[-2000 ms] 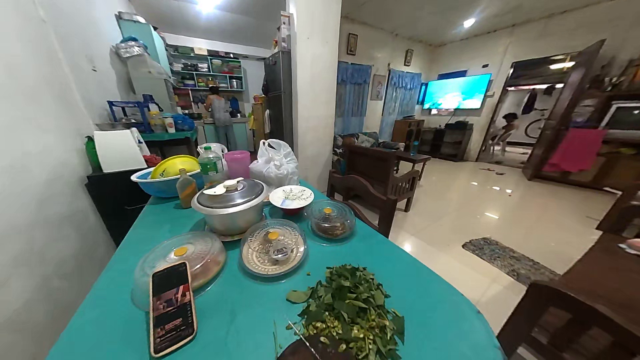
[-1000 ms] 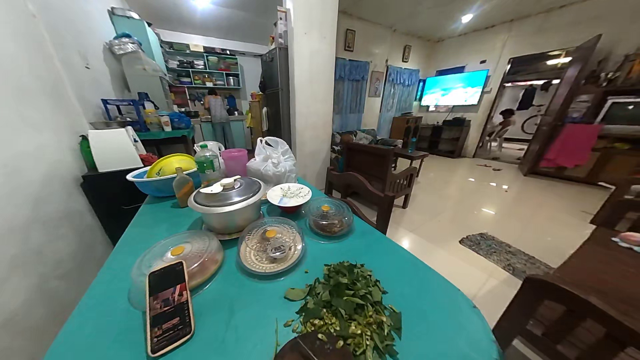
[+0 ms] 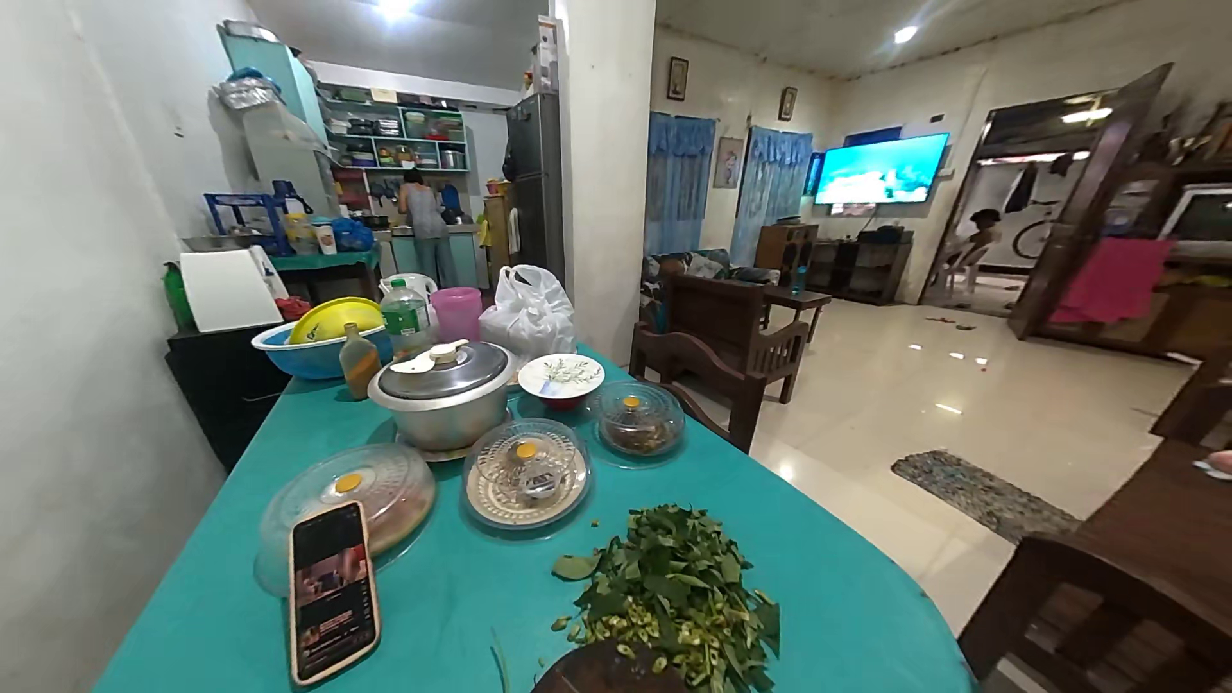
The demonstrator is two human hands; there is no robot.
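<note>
Neither of my hands shows in the head view. Chopped green leaves [image 3: 674, 577] lie heaped on the teal tabletop [image 3: 828, 577], with cut green pieces [image 3: 640, 621] along the heap's near side. At the bottom edge, part of a dark round board [image 3: 611, 672] touches the heap. A phone [image 3: 335, 597] with a lit screen leans on a clear domed cover [image 3: 385, 491] at the left. Beyond are a covered plate [image 3: 526, 476], a smaller covered dish [image 3: 638, 421], a lidded metal pot [image 3: 443, 409] and a bowl topped by a patterned plate [image 3: 561, 375].
Behind the pot stand a glass bottle [image 3: 359, 366], a plastic bottle [image 3: 406, 313], a pink container [image 3: 457, 313], a white plastic bag [image 3: 527, 313] and a blue basin [image 3: 279, 356]. Wooden chairs [image 3: 712, 327] stand right. One person [image 3: 423, 221] is in the kitchen, another [image 3: 977, 241] beyond the doorway.
</note>
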